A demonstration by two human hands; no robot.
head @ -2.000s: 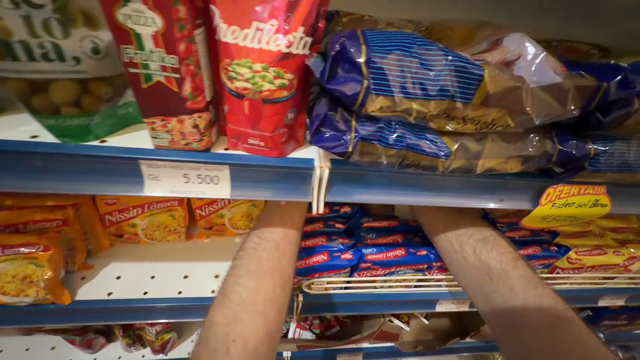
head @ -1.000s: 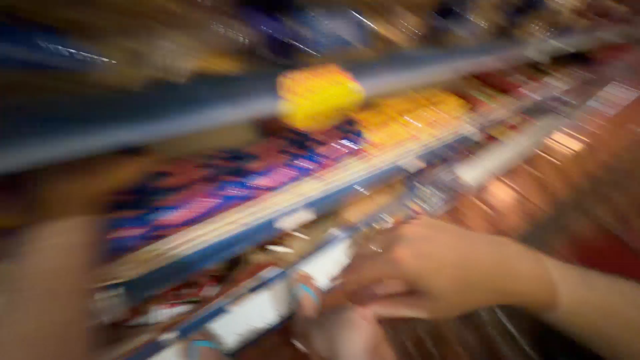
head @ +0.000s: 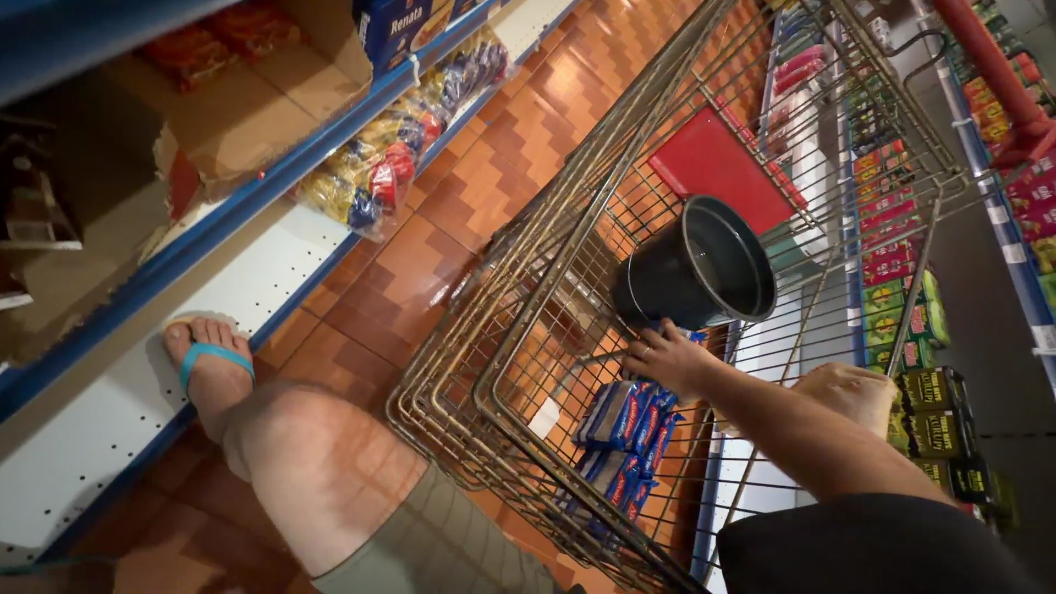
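Note:
My right hand (head: 670,363), with a ring on one finger, reaches from the right into a wire shopping cart (head: 540,301). Its fingertips are at the lower side of a black plastic bucket (head: 689,264), lying tilted in the cart. Blue packets of Nissin noodles (head: 619,417) lie in rows below the hand, and a bit of blue packaging shows behind it. The palm's underside is hidden, so whether it grips a packet cannot be told. My left hand is out of view.
A bare leg with a turquoise flip-flop (head: 216,355) rests on the low white shelf (head: 107,429) at left. Bagged goods (head: 388,173) lie farther along it. A red panel (head: 726,169) is in the cart. Stocked shelves (head: 891,223) line the right side.
Both forearms reached into the noodle shelf two seconds ago. Now the view has swung to the cart, my right hand is inside it, and my left hand is out of view.

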